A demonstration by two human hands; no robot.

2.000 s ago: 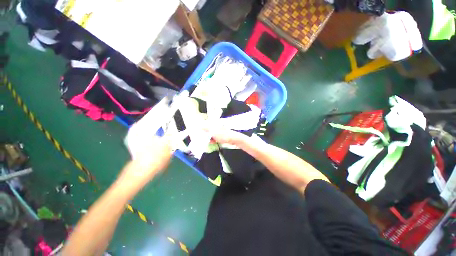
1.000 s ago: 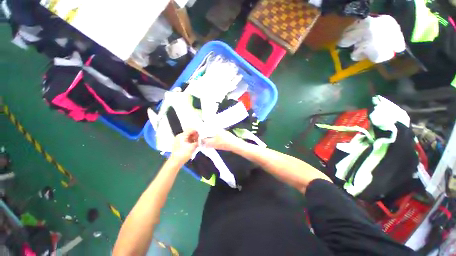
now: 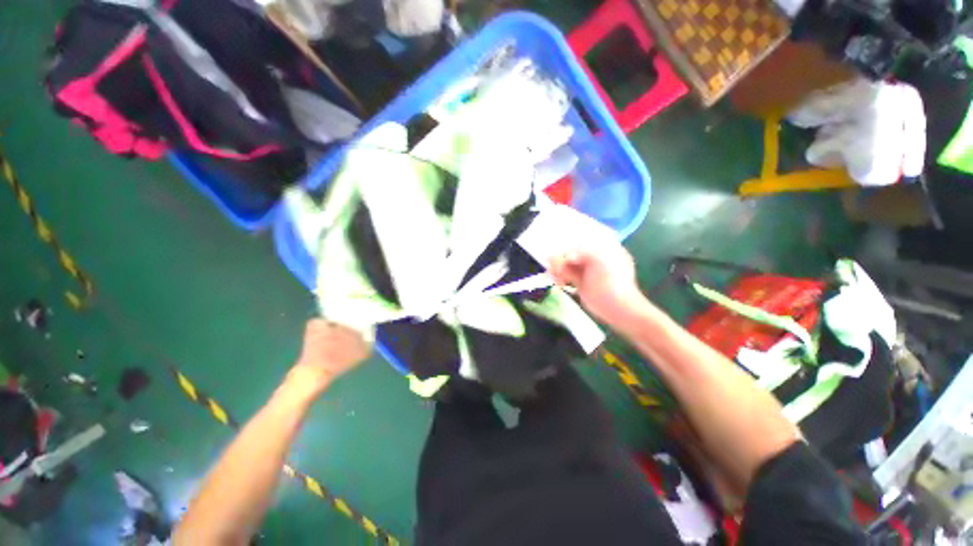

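Observation:
A bundle of black, white and pale-green cut pieces lies over a blue basket. A narrow white tie strip runs across it and meets at a gathered point near the bundle's middle. My right hand is closed on the strip's right end. My left hand is closed at the bundle's lower left, at the strip's left end; its fingertips are partly hidden. The strip looks taut between my hands.
A black and pink bundle lies in another blue basket at upper left. A red stool stands beside a checked seat. A red basket with a black and pale-green bundle is at right. Yellow-black tape marks the floor.
My hands were together at the bundle's middle and have moved apart, left hand to the lower left, right hand to the right. The strip is now stretched between them. The view has shifted.

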